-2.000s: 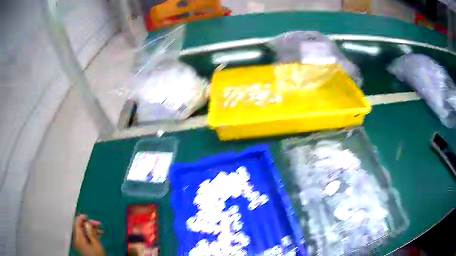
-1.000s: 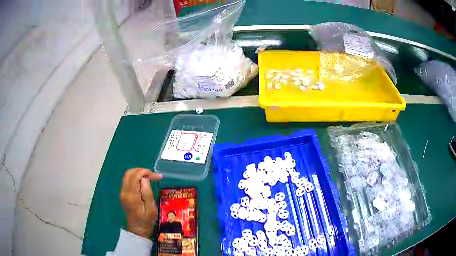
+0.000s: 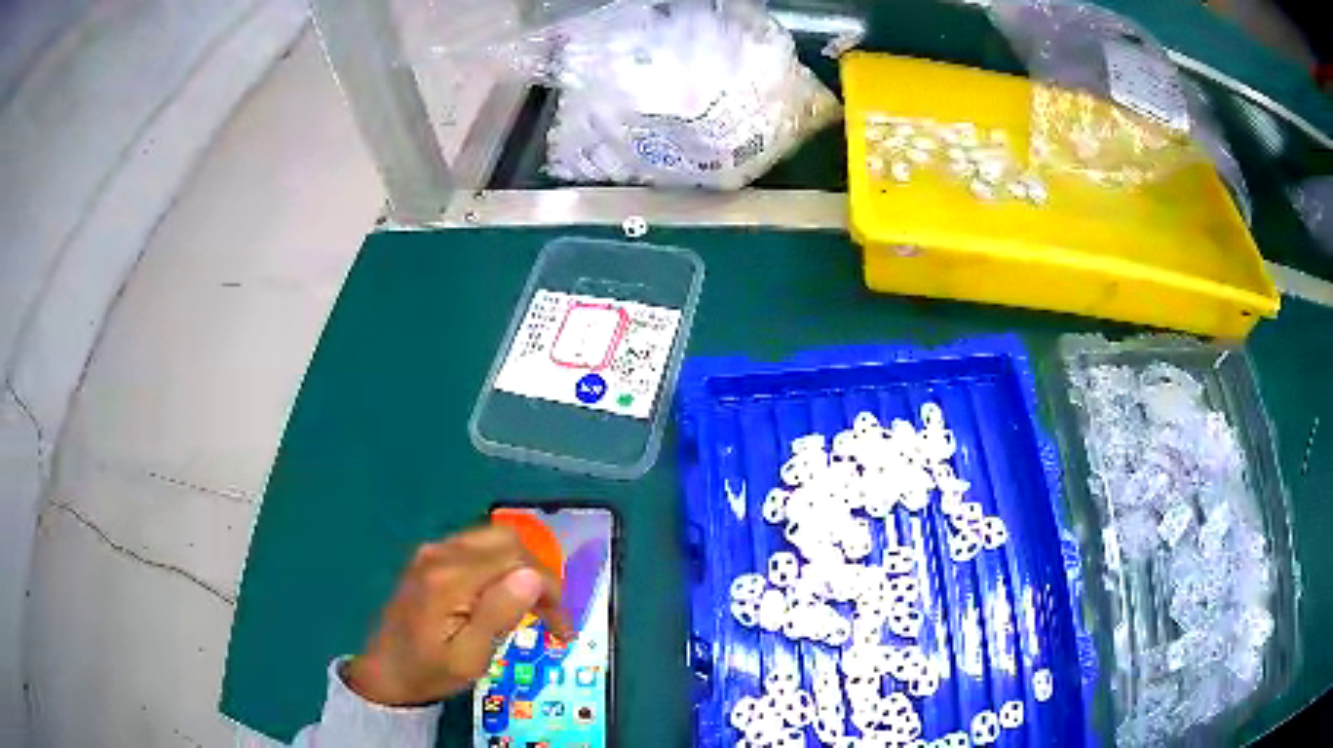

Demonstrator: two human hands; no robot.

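Observation:
A smartphone (image 3: 585,643) lies on the green top at the lower left, its screen lit with rows of app icons. My left hand (image 3: 461,614) is over the phone's left part, fingers curled and the index fingertip at the screen. It holds nothing that I can see. My right hand is not in view. To the right, a blue tray (image 3: 1016,585) holds many white holed inserts (image 3: 863,497). A clear tray (image 3: 1272,482) beside it holds a heap of clear plastic pieces (image 3: 1191,541).
A small clear lidded box (image 3: 592,348) with a printed label lies behind the phone. A yellow bin (image 3: 1053,278) stands behind the trays with small whitish parts and film. A bulging bag (image 3: 680,102) sits at the back left. One white insert (image 3: 635,227) lies near the bench's rail.
The view has shifted left and down. My left hand has moved right, from beside the phone to over it. The screen has changed from a red picture to app icons.

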